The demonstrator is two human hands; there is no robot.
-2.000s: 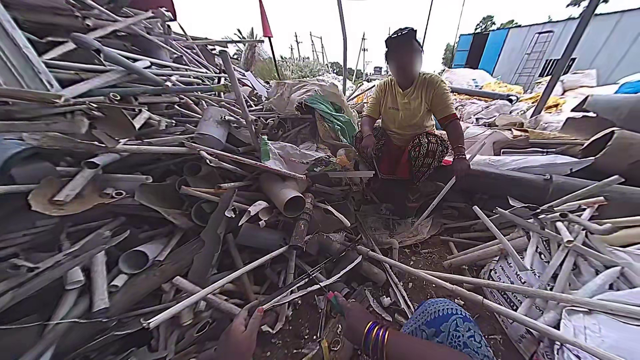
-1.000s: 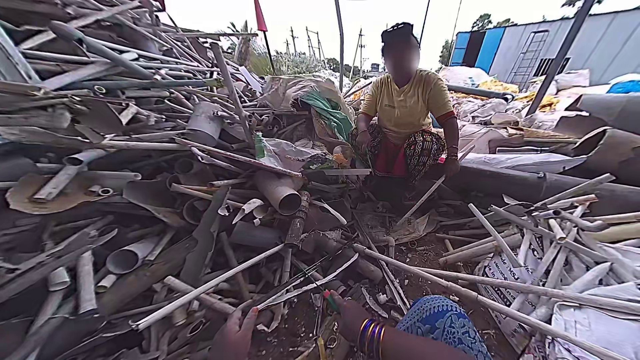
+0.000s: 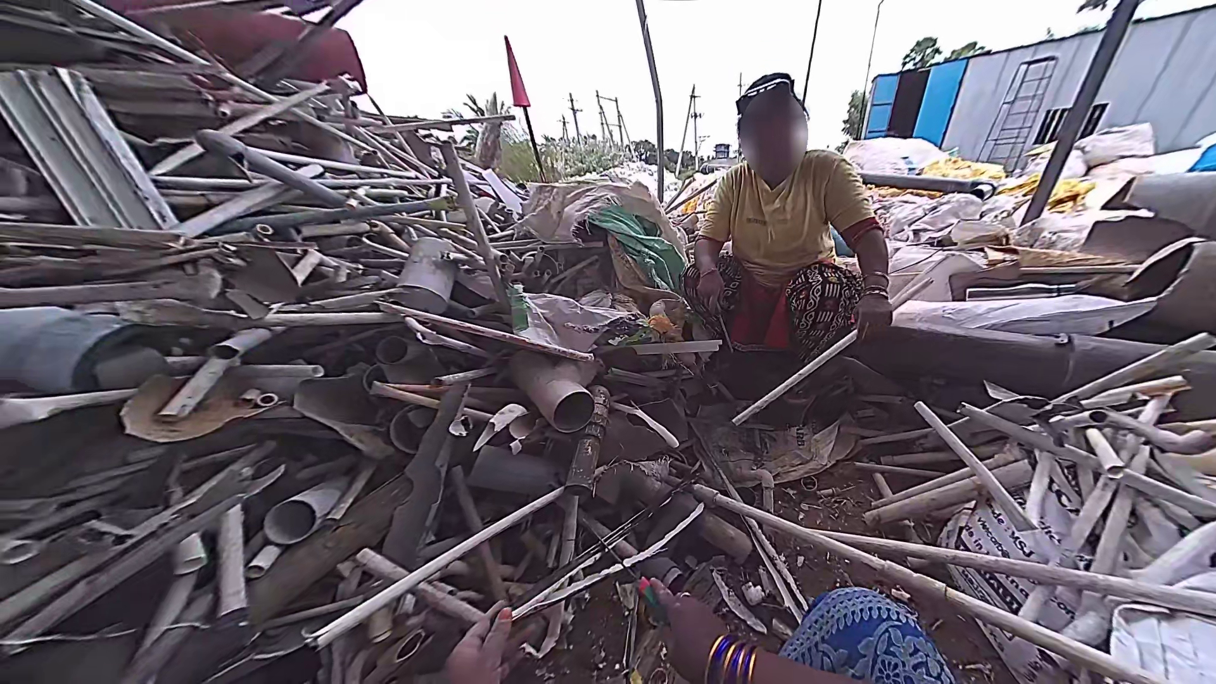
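Note:
At the bottom of the head view my left hand (image 3: pixel 482 650) has its fingers around the near end of a thin split strip (image 3: pixel 617 559), whitish on its edge. My right hand (image 3: pixel 682 622), with bangles at the wrist, is closed on a green handle (image 3: pixel 652 597); the tool's working end cannot be made out. Left of the strip lies a long pale pipe (image 3: pixel 437 568). Another long pale pipe (image 3: pixel 855 560) runs from the middle to the lower right, beyond my right hand.
A co-worker (image 3: pixel 784 218) crouches ahead, one hand on a pale pipe (image 3: pixel 807 378). Heaped plastic pipes (image 3: pixel 313 218) rise at left. A wide pipe (image 3: pixel 560 394) lies mid-pile, a large dark pipe (image 3: pixel 1007 361) at right. Printed sacks (image 3: pixel 997 570) lie under pipes at lower right.

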